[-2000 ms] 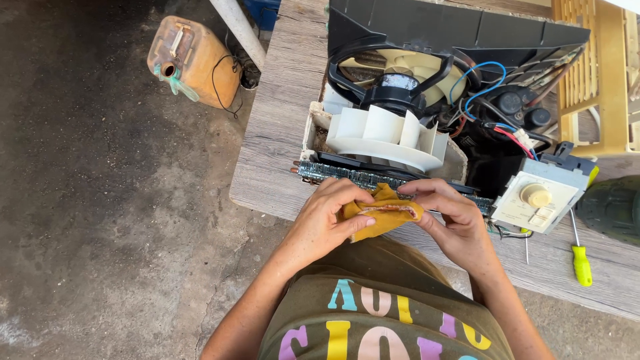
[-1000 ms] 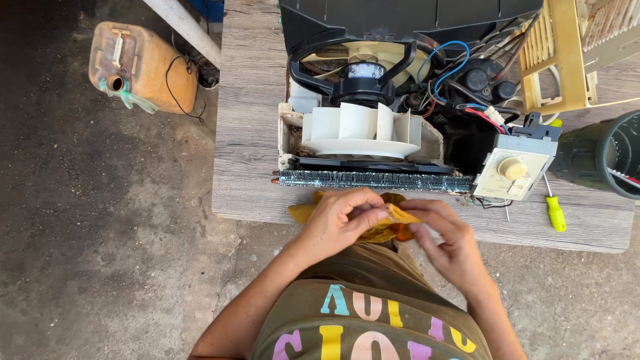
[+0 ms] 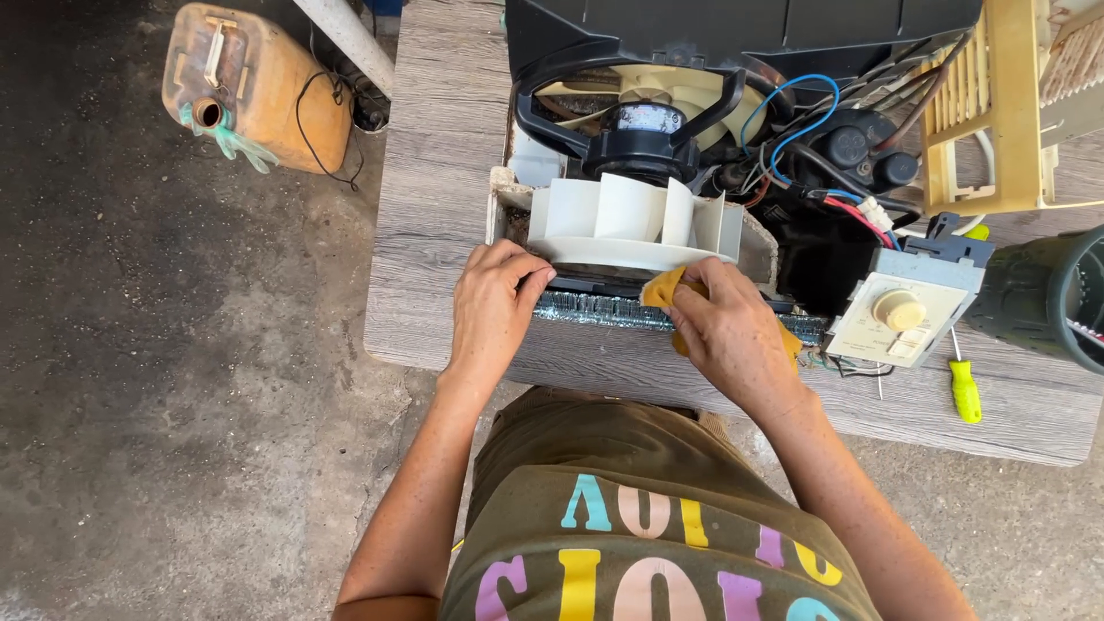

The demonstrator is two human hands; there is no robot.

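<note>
My right hand (image 3: 733,328) grips a yellow cloth (image 3: 662,287) at the front of an opened window air conditioner, just above its finned coil (image 3: 595,309). My left hand (image 3: 496,310) is at the left end of the coil, thumb and forefinger close together near the rim of the white blower wheel (image 3: 634,216); whether anything is between them cannot be told. Behind the wheel sit the black fan motor (image 3: 642,129) and its bracket. The control panel with a cream knob (image 3: 899,310) leans at the unit's right front, joined by wires.
A screwdriver with a yellow-green handle (image 3: 965,392) lies right of the panel, near a dark green bucket (image 3: 1026,297). The cream plastic grille (image 3: 1005,129) is at the back right. On the floor at the left stands an orange-brown jerrycan (image 3: 259,86); a white pole (image 3: 349,43) slants beside it.
Both hands held the cloth together in front of the unit. Now they are apart: the left has let go of it and moved to the coil's left end, while the right holds it over the coil.
</note>
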